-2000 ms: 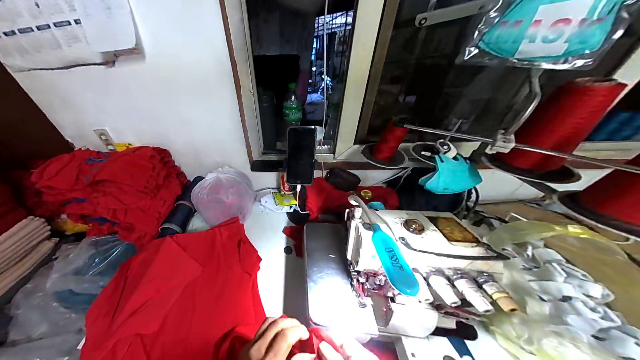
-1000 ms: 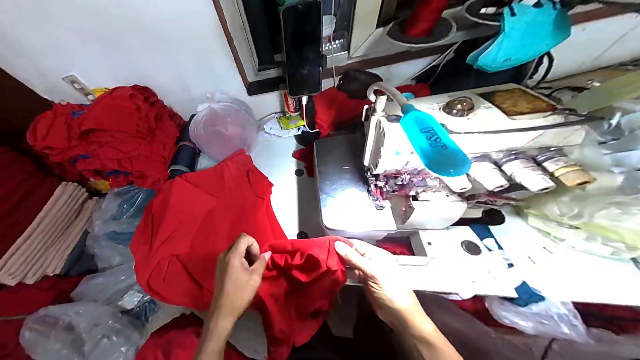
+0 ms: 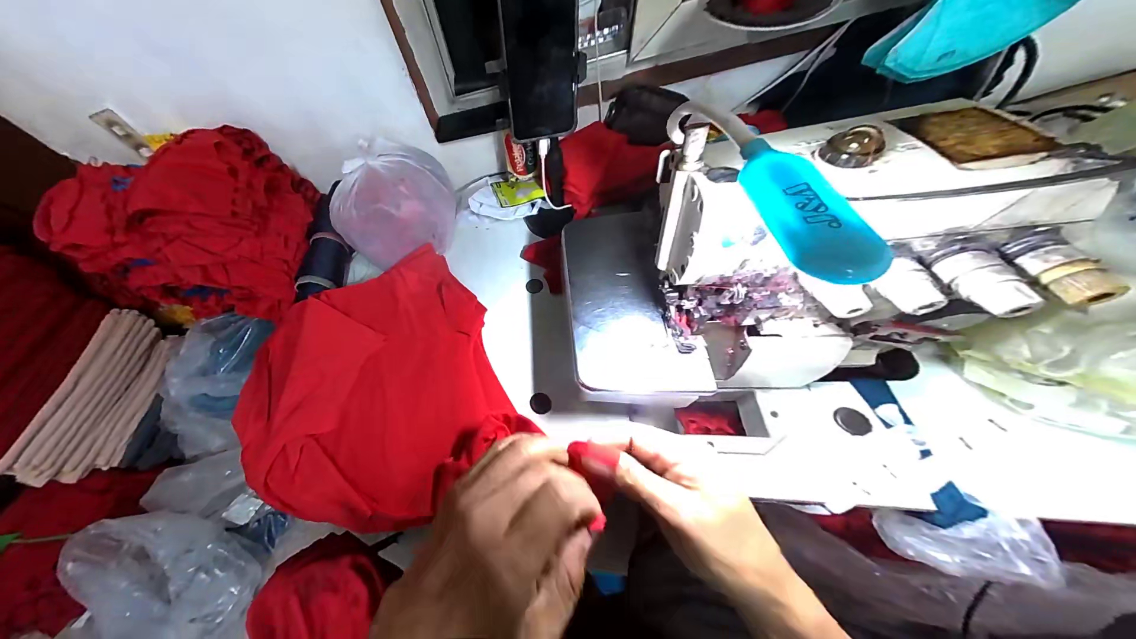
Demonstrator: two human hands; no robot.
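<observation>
A red fabric garment piece [image 3: 373, 390] lies over the left part of the white table and runs to my hands at the front edge. My left hand [image 3: 510, 524] is closed on a bunched part of it, back of the hand upward. Just to the right, my right hand [image 3: 688, 501] pinches a small red fold between thumb and fingers. Both hands are close together, in front of the overlock sewing machine [image 3: 754, 231] and its metal plate [image 3: 621, 311]. A blue lamp cover [image 3: 812, 213] hangs over the needle area. The fabric under my left hand is hidden.
Piled red cloth [image 3: 195, 213], a tied plastic bag [image 3: 393, 204] and folded beige fabric [image 3: 84, 399] are at left. A phone [image 3: 539, 71] stands on a holder behind the table. Thread cones [image 3: 985, 275] sit at the machine's right. Clear plastic bags [image 3: 164, 568] lie at lower left.
My hands have come close together; one second ago they were apart with the red fabric spread between them. The view has tilted down since two seconds ago.
</observation>
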